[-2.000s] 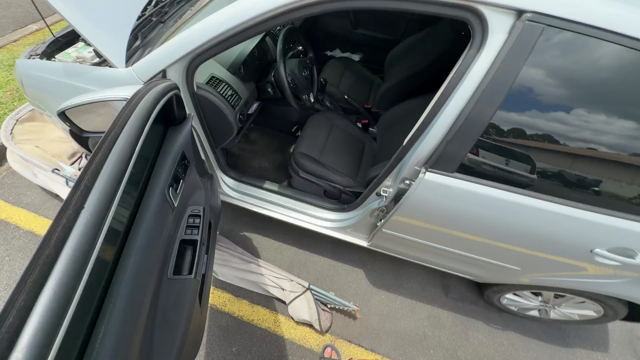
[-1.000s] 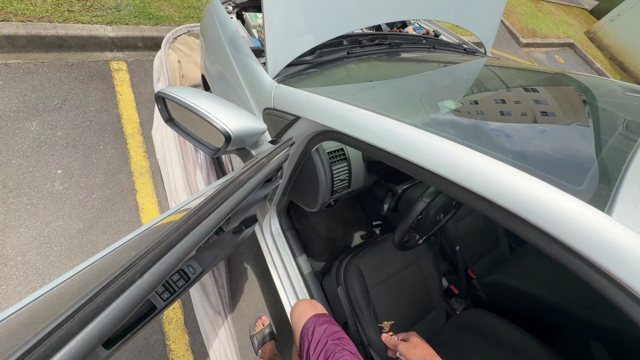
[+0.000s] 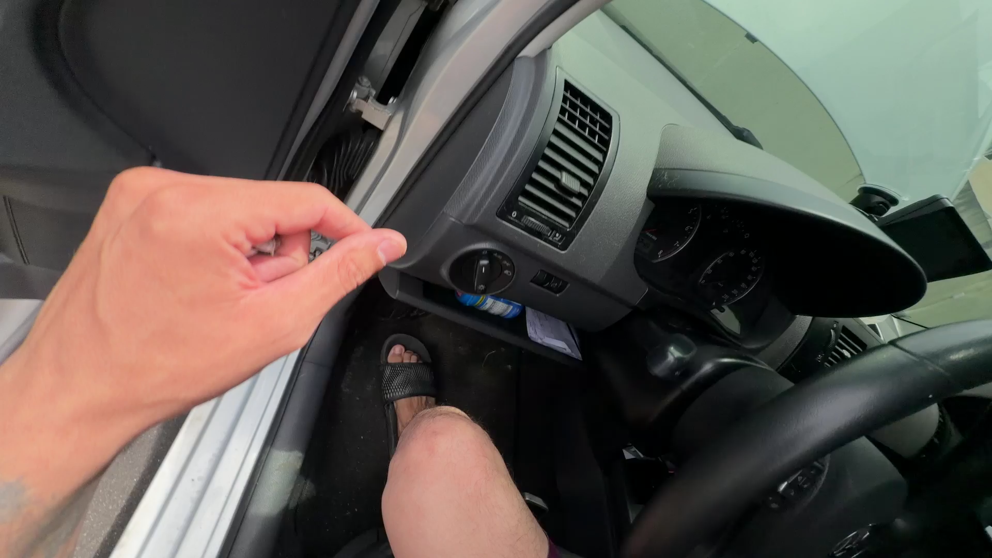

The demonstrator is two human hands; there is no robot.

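Observation:
My left hand [image 3: 209, 287] is raised at the left, its back towards me, with the thumb tip and forefinger together and the other fingers curled. A small shiny metal bit [image 3: 266, 246] shows in the gap between the fingers; whether it is held, worn or behind them I cannot tell. The hand is in front of the open car door [image 3: 178, 85] and its sill. Right of the fingertips is the rotary light switch [image 3: 482, 271], below the air vent [image 3: 567, 163]. The steering wheel [image 3: 837, 411] fills the lower right. My right hand is out of view.
A blue can [image 3: 496, 304] and papers [image 3: 552, 333] lie in the open dashboard compartment. My sandalled foot [image 3: 408, 380] is in the footwell, below my bare knee [image 3: 457, 480]. The instrument cluster [image 3: 701, 256] and a small mounted screen [image 3: 938, 236] stand at the right.
The view has moved from outside the car to the driver's seat. A hand with a small gold-coloured thing, seen low in the frame a second ago, is replaced by my left hand at the left.

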